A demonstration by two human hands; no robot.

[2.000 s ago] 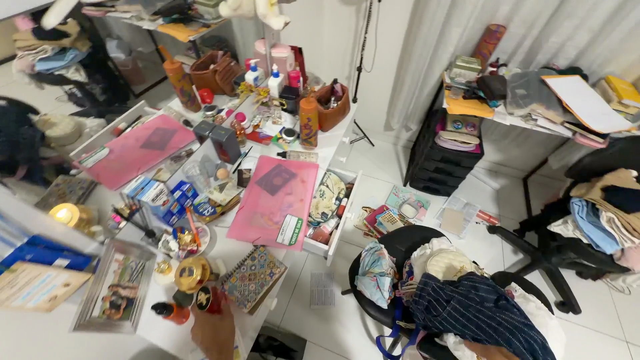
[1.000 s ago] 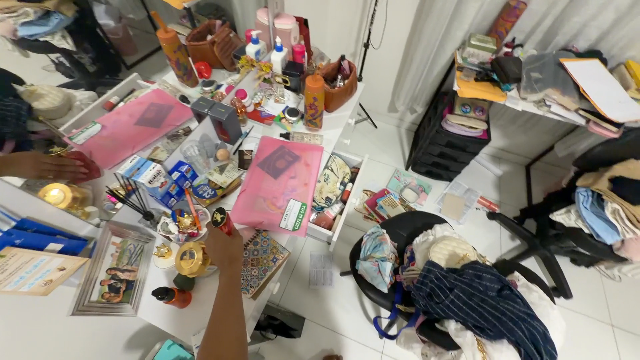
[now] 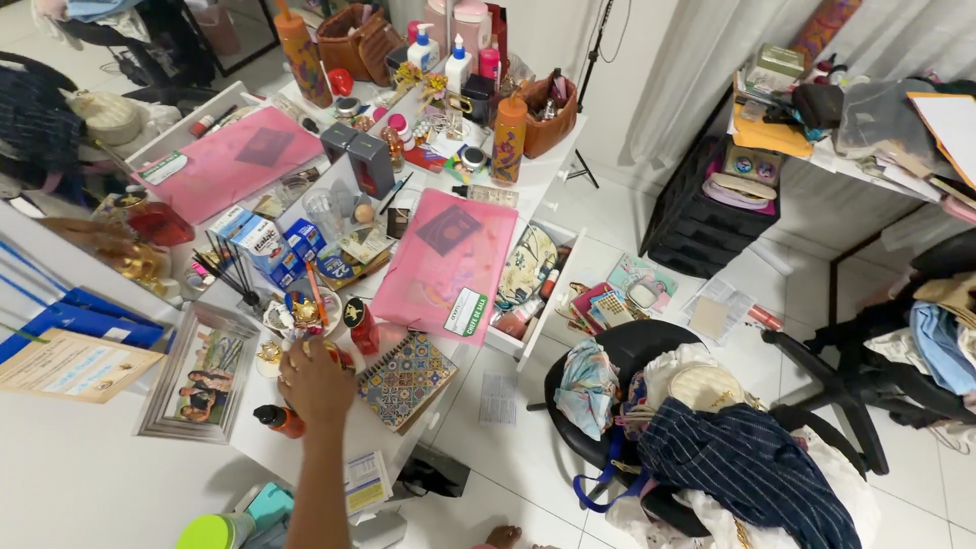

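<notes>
My left hand (image 3: 319, 381) reaches in from the bottom, palm down, with its fingers curled over a gold and red object (image 3: 338, 354), which it mostly covers. Just right of the fingers stands a red bottle with a black cap (image 3: 361, 326). A spiral notebook with a tile pattern (image 3: 408, 380) lies to the right of the hand. On the left are a small gold crown-shaped cap (image 3: 269, 352) and an orange-red bottle with a black cap (image 3: 280, 420). Above the hand is a white dish (image 3: 329, 311) of small trinkets. My right hand is out of view.
A pink plastic folder (image 3: 450, 263) lies beside an open drawer (image 3: 553, 309). A silver photo frame (image 3: 200, 374) and a mirror border the left side. Medicine boxes (image 3: 263, 248), reed sticks, dark boxes and an orange tumbler (image 3: 508, 141) crowd the desk. Clothes cover a black chair (image 3: 564, 396).
My left hand has left the red bottle, which now stands to its right, and has moved left and down onto the gold and red object.
</notes>
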